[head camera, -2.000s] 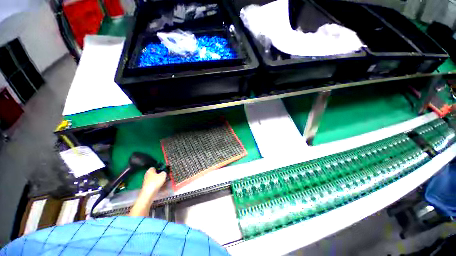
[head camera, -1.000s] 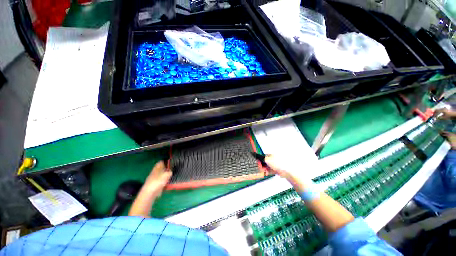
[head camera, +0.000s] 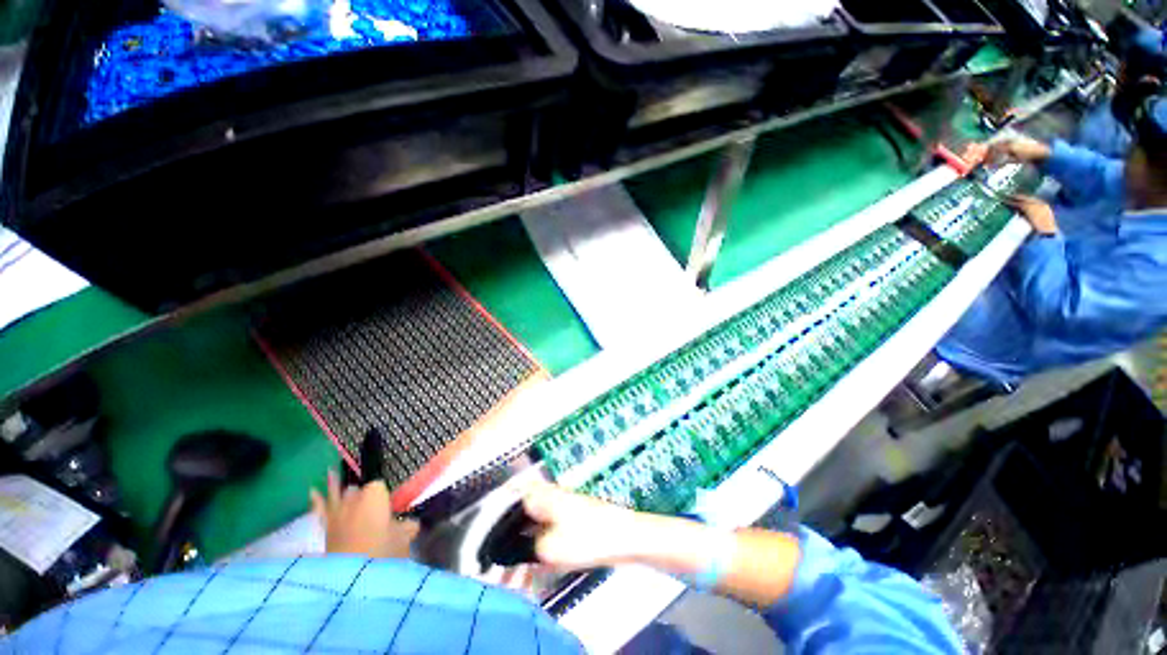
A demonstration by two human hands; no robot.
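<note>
The dark component tray or label sheet (head camera: pixel 410 365), with red-orange edges and a dense grid of small marks, lies on green matting. My left hand (head camera: pixel 365 516) is at its near left corner, fingers spread, with a black-covered finger pointing up over the grid. My right hand (head camera: pixel 570 527), with a light blue wrist strap, is over the left end of the line, just left of the boards; its black-covered fingertips point down-left. Whether it holds a small part cannot be told. Green PCB panels (head camera: pixel 717 397) lie end to end between the pale rails.
A black barcode scanner (head camera: pixel 218 458) stands on the mat at left. Black bins (head camera: pixel 371 166) sit on the overhead shelf, one with blue parts. White paper (head camera: pixel 608 256) lies under the shelf. Another person (head camera: pixel 1088 256) works at the line's far right. Black crates (head camera: pixel 1024 537) are at lower right.
The view has turned rightward. Both hands have left the tray's sides: my left is now at its near corner, my right over the line's end. The tray lies at a different angle.
</note>
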